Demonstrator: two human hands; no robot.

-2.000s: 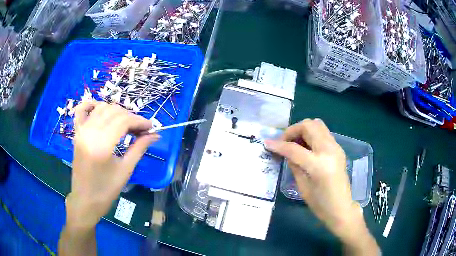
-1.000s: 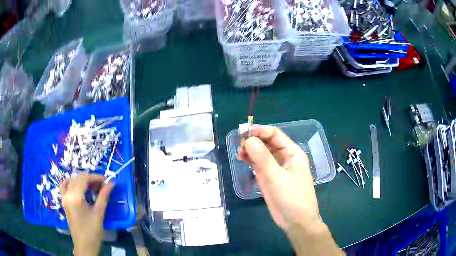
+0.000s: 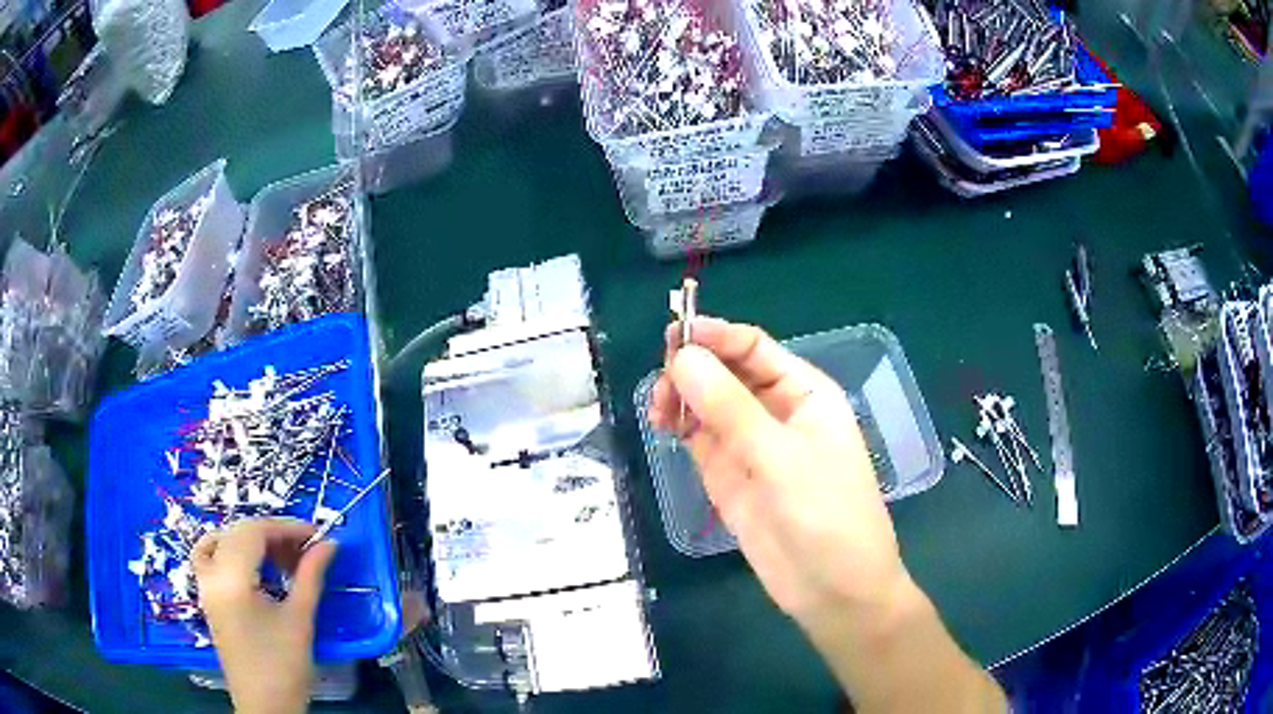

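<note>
My right hand holds a wired part upright between thumb and fingers, in front of the clear working box. Its red lead wires point away from me. My left hand is over the front of the blue tray, its thumb and finger closed on another wired part, which points to the upper right. The tray holds a heap of wired parts with white end blocks. The silver-white bench fixture stands between the tray and the clear box, with no hand on it.
Stacked clear boxes of parts stand at the back, with more boxes at left. A small loose pile of parts, a steel ruler, dark tweezers or pliers and a metal block lie at right.
The view has swung to the right. My right hand has left the fixture and holds a part up by the clear box. My left hand stays at the tray with its part.
</note>
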